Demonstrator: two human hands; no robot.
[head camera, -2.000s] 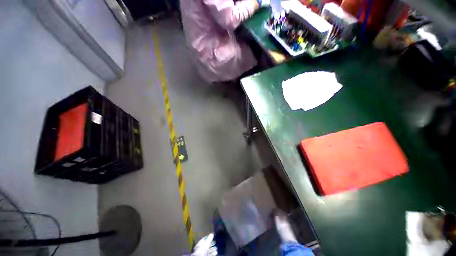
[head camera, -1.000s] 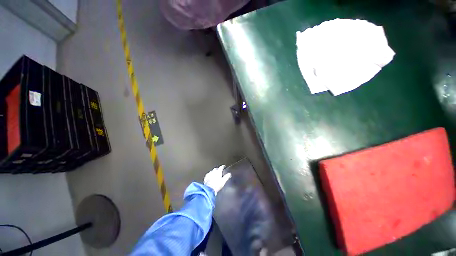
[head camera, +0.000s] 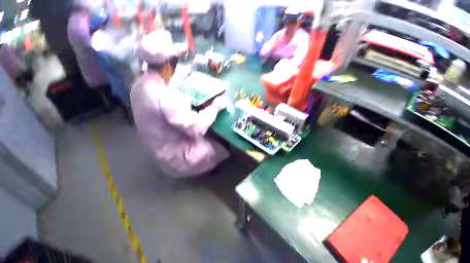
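Neither of my hands is in view. A flat thick red foam pad (head camera: 369, 233) lies on the green mat (head camera: 335, 180) of the bench in front of me, near the bottom edge. White wipes (head camera: 299, 182) lie in a loose sheet on the mat, beyond the pad and to its left. At the bottom right corner, a white square paper (head camera: 434, 252) with a small brownish thing on it shows, partly cut off and blurred.
Power boards (head camera: 265, 128) stand at the bench's far end. A person in pink (head camera: 167, 120) sits at the adjoining bench; others are behind. A grey shelf (head camera: 366, 92) on the right holds another board (head camera: 438, 110). A yellow-black line (head camera: 114, 192) crosses the floor.
The view has swung up from the floor to the benches and people. The left hand and the grey sheet-like surface it touched have gone out of view.
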